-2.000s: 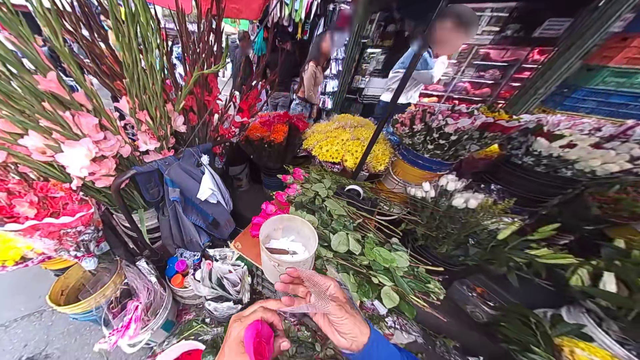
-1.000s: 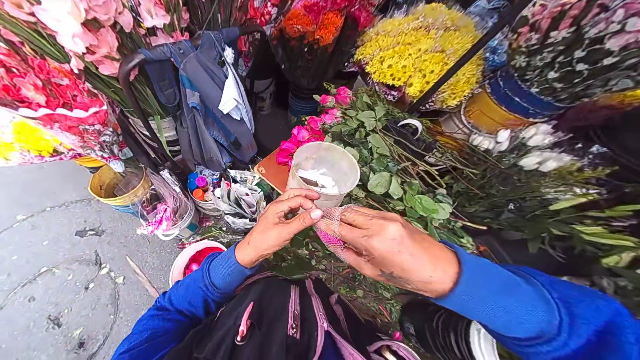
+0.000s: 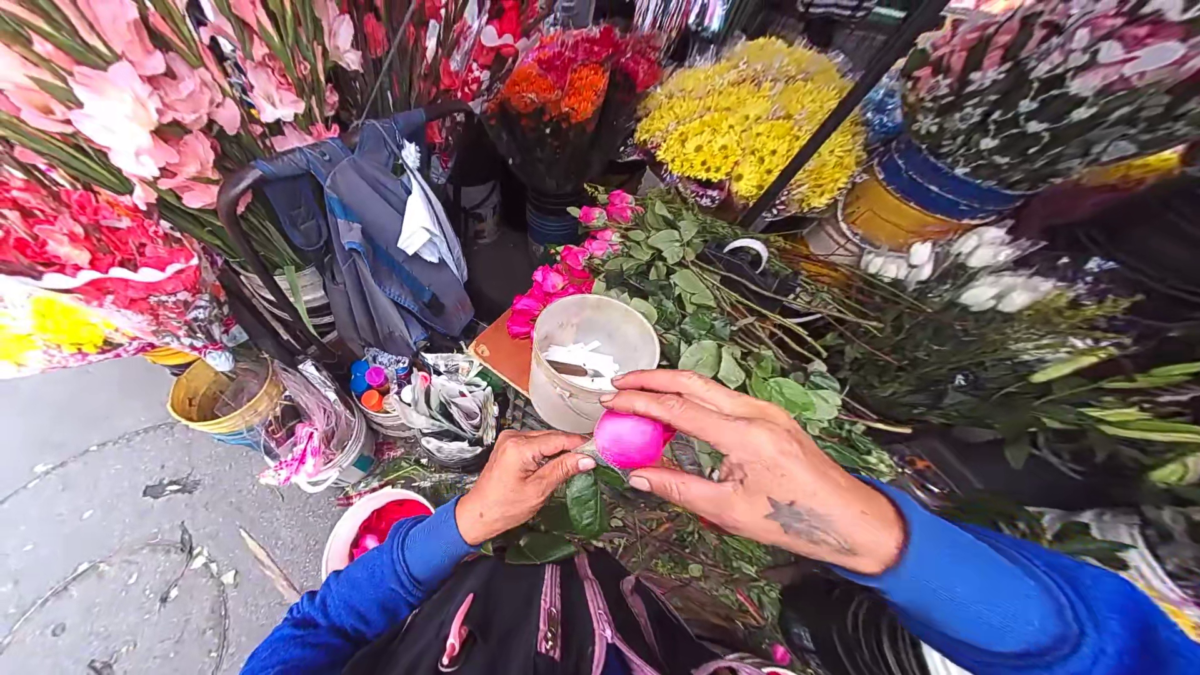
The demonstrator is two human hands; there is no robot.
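A bright pink rose (image 3: 632, 440) with green leaves is between my hands, in front of my body. My left hand (image 3: 527, 476) pinches it just below the bloom with thumb and finger. On the bloom's right side my right hand (image 3: 741, 459) rests its fingertips, thumb below and fingers above. Just beyond stands a whitish plastic bucket (image 3: 562, 394) with white pieces and a dark blade-like item inside. Behind the bucket, pink roses (image 3: 553, 281) lie with their leafy stems (image 3: 703, 309) stretching to the right.
A blue-grey backpack (image 3: 375, 234) hangs on a dark metal frame. Yellow daisy-like flowers (image 3: 750, 122) stand at the back, near a slanting dark pole (image 3: 834, 117). At left are a yellow bucket (image 3: 225, 398) and a basket of newspaper (image 3: 455, 408). A white tub (image 3: 352, 525) holds red petals.
The pink mesh seen around the bloom a second ago is no longer visible there, and the bloom now shows uncovered. My right hand has opened out beside it. The view has shifted somewhat.
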